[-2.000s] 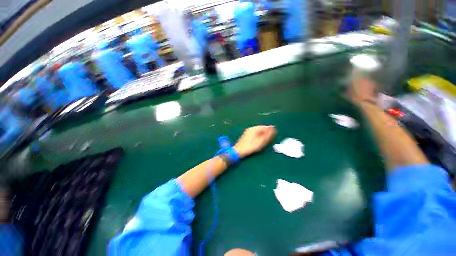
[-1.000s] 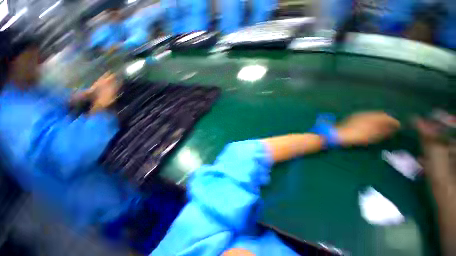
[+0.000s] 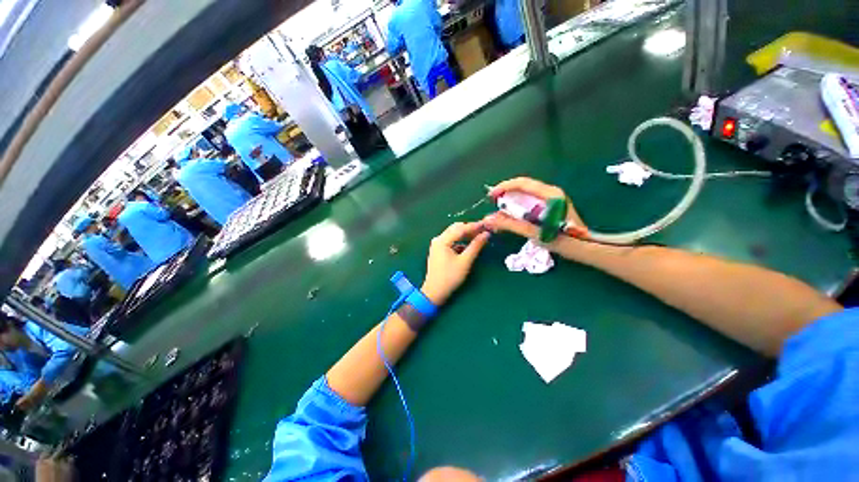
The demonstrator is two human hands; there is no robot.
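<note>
My right hand [image 3: 542, 215] holds the glue dispensing syringe [image 3: 529, 209], with a reddish-white barrel, a green end and a thin tip pointing left. My left hand [image 3: 454, 254] is just left of it, thumb and index fingertips pinched on a tiny dark component [image 3: 487, 226] close to the right fingers. Its exact shape is too small to tell. A blue wrist strap [image 3: 414, 299] with a thin blue cord is on my left wrist. Crumpled wiping paper [image 3: 530, 258] lies just under my right hand, and a flat white paper [image 3: 552, 350] lies nearer me on the green mat [image 3: 452, 377].
A pale air hose [image 3: 699, 179] loops to the grey controller [image 3: 786, 118] at right, with a red lit switch and a white tube [image 3: 841, 108] on top. A black component tray [image 3: 179, 414] is at lower left, a neighbour's hand at its edge. Filled trays [image 3: 268, 207] line the far side.
The view has swung from the left back to the right. My right hand, empty-looking and blurred near the controller earlier, is now beside my left hand with the syringe.
</note>
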